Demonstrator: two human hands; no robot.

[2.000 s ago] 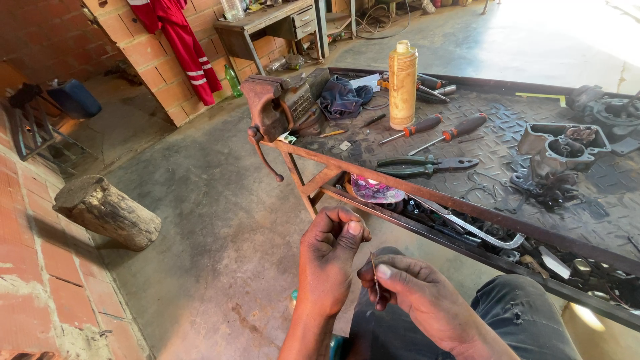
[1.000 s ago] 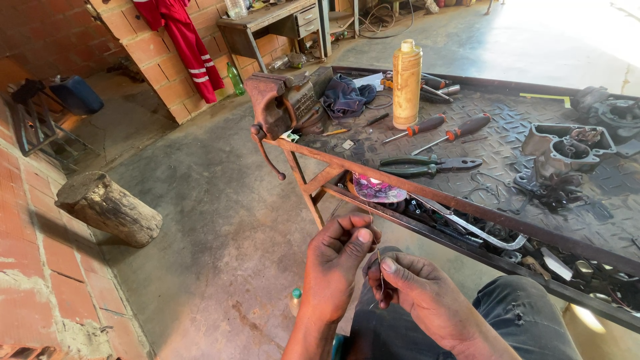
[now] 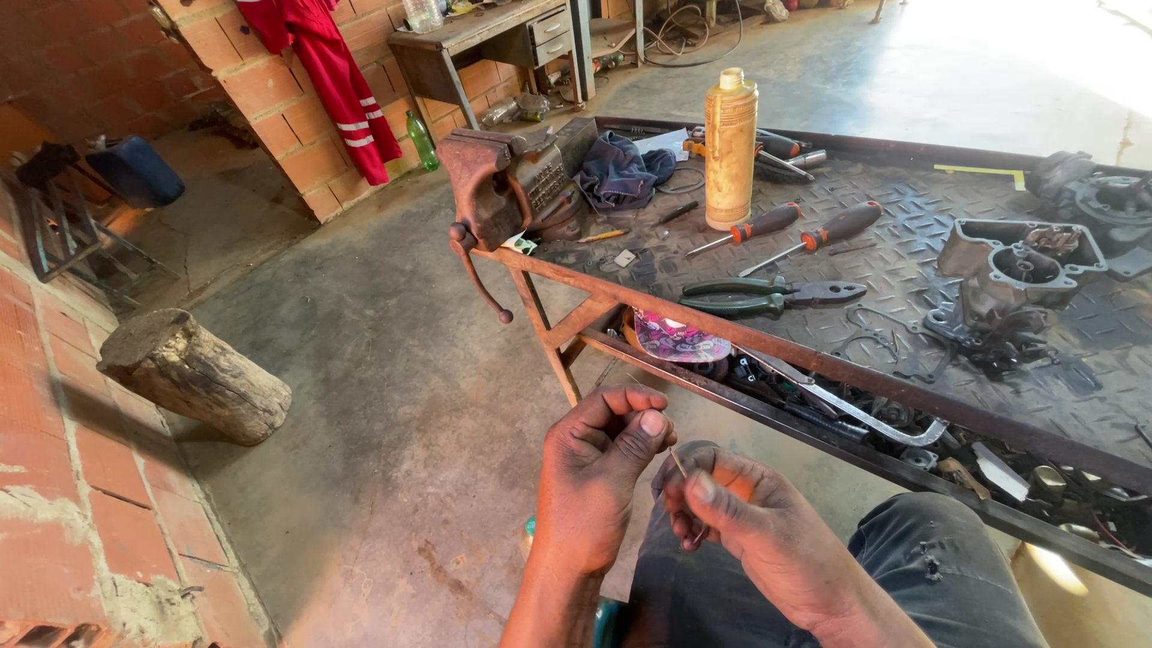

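Both hands are held close together over my lap, just off the workbench's near edge. My left hand pinches a very thin strand, hard to make out, between thumb and fingertips. Beside it, my right hand has thumb and forefinger closed on a thin wire-like piece that points up toward the left hand. Combination pliers lie on the bench's tread-plate top, with two screwdrivers beyond them. A carburetor-like metal body sits farther right on the bench, and thin gaskets or bent wires lie left of it.
A rusty bench vise is fixed at the bench's left corner. A yellowish plastic bottle stands behind the screwdrivers, near a dark rag. The lower shelf holds a hacksaw frame and mixed parts. A log lies on the floor at left.
The fingers of both hands have shifted slightly around the thin piece, and the hands stay close together. The tools on the bench have not moved.
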